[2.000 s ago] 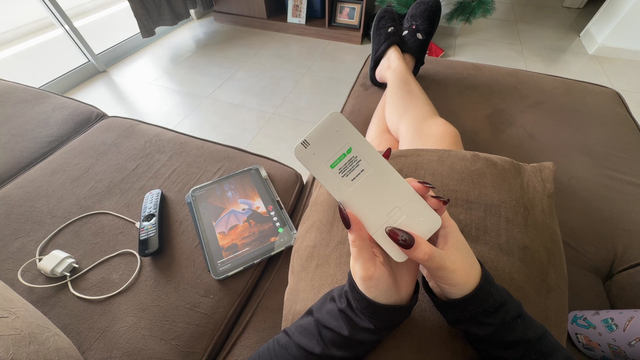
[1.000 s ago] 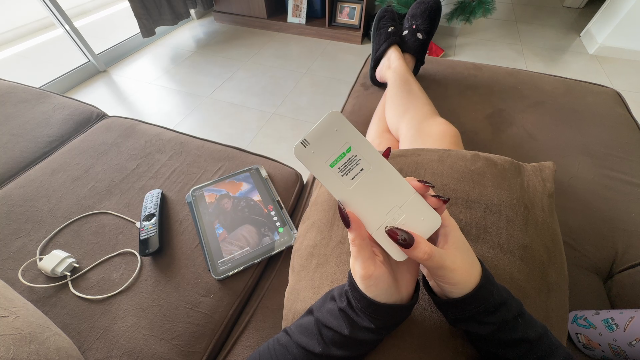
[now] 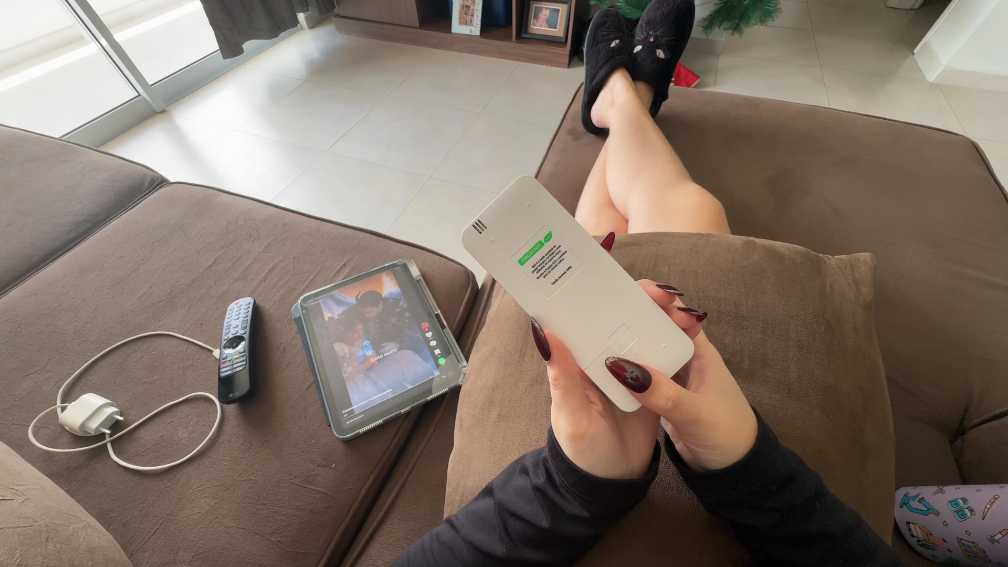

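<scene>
A white plastic remote control [image 3: 579, 303] lies back side up between both hands, showing a green mark, small print and a battery cover at its near end. My left hand [image 3: 602, 421] grips its near left edge. My right hand [image 3: 701, 394] holds the right edge, its thumb over the battery cover and its fingers partly hidden behind. Both hands are above a brown cushion [image 3: 795, 339] on the lap. Left of them, a tablet in a clear-edged case [image 3: 382, 346] lies on the sofa with its screen lit.
A black remote control [image 3: 236, 346] and a white charger [image 3: 90, 415] with a looped cable lie on the brown sofa [image 3: 181, 260]. Crossed legs in black slippers [image 3: 657, 43] rest on the sofa's far section. A patterned lilac item [image 3: 957, 524] is at the lower right.
The picture on the tablet's screen has changed. Both hands and the white remote control have stayed in place.
</scene>
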